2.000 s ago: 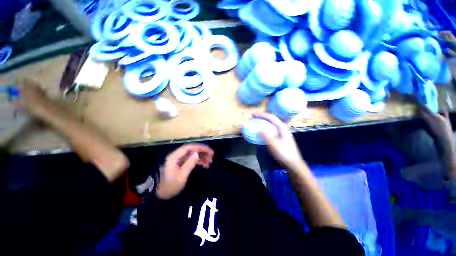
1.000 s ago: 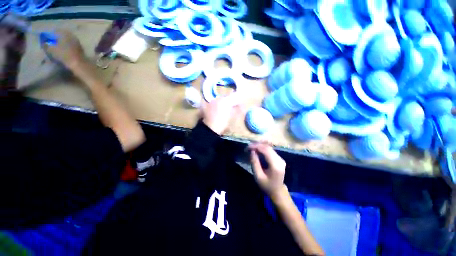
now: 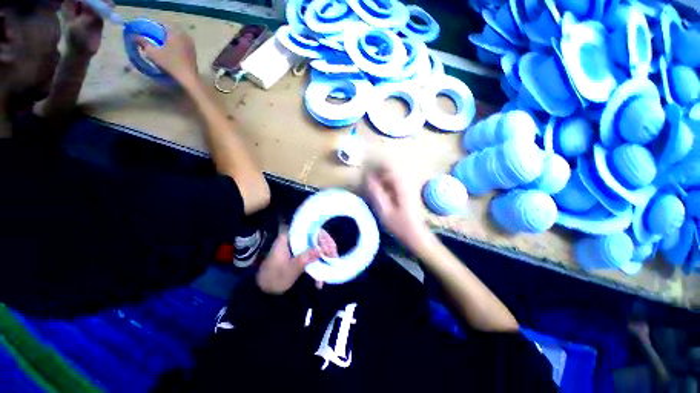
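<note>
My left hand [image 3: 281, 267] holds a pale hat brim [image 3: 361, 263] above my lap, with fingers showing through its open centre. My right hand [image 3: 387, 196] is blurred, just right of the held brim and over the bench edge; whether its fingertips pinch something small cannot be told. A single domed hat crown [image 3: 445, 194] sits at the bench edge to its right. A small white roll-like item [image 3: 348, 151] lies on the bench beyond the held brim. Loose brims [image 3: 396, 108] are heaped at the back.
Stacked crowns [image 3: 510, 161] and a large heap of assembled hats [image 3: 634, 117] fill the right. A phone [image 3: 240, 47] and white block [image 3: 269, 61] lie back left. A neighbour's arm [image 3: 216, 127] holds another brim at left. A blue bin [image 3: 577, 367] is low right.
My left hand has come back from the brim pile with one brim, now above my lap. My right hand has moved up toward the bench. The view has shifted left.
</note>
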